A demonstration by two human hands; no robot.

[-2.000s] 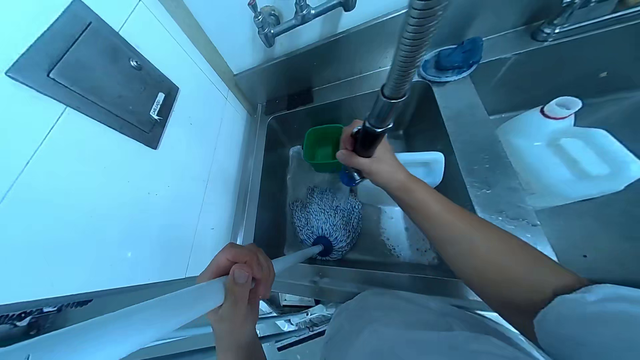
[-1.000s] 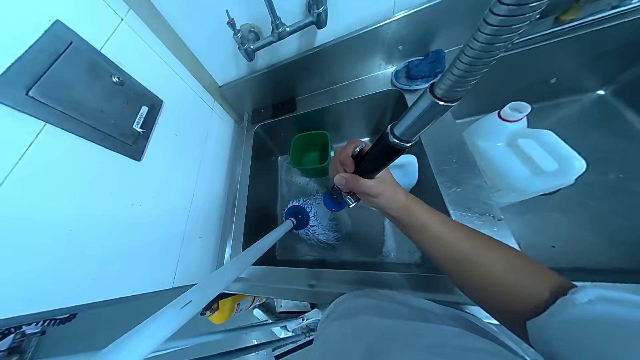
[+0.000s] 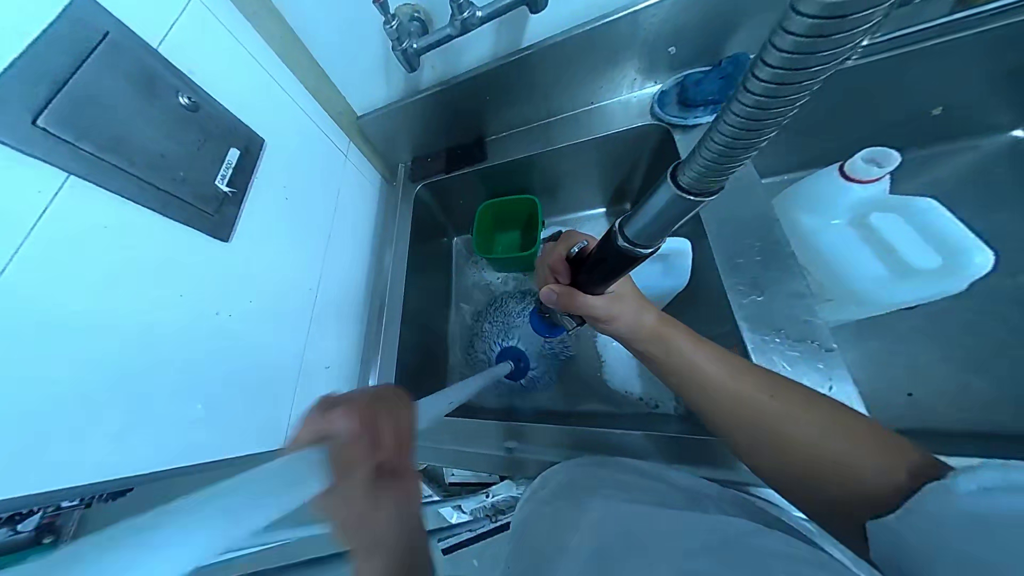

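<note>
My left hand (image 3: 360, 456), blurred, is closed around the white handle (image 3: 460, 394) of a mop, whose blue-and-white string head (image 3: 508, 328) lies in the left basin of a steel sink (image 3: 428, 320). My right hand (image 3: 584, 284) grips the black handle of a pre-rinse sprayer (image 3: 612, 260) on a ribbed metal hose (image 3: 780, 96). The sprayer's blue-rimmed head (image 3: 547, 322) points down over the mop strings. Beside my right hand stands a green plastic container (image 3: 508, 232). A white plastic jug (image 3: 668, 272) lies partly behind my wrist. Suds show on the basin floor.
A cut white plastic jug (image 3: 888, 240) lies in the right basin. A blue cloth (image 3: 714, 82) rests on a dish (image 3: 680, 104) at the sink's back ledge. Wall pipes with a valve (image 3: 436, 32) are above the sink. A metal wall box (image 3: 144, 112) is at the left.
My left hand, out of view one second ago, is in view again on the mop handle. The mop's blue socket has moved toward the sink's front edge. My right hand keeps hold of the sprayer.
</note>
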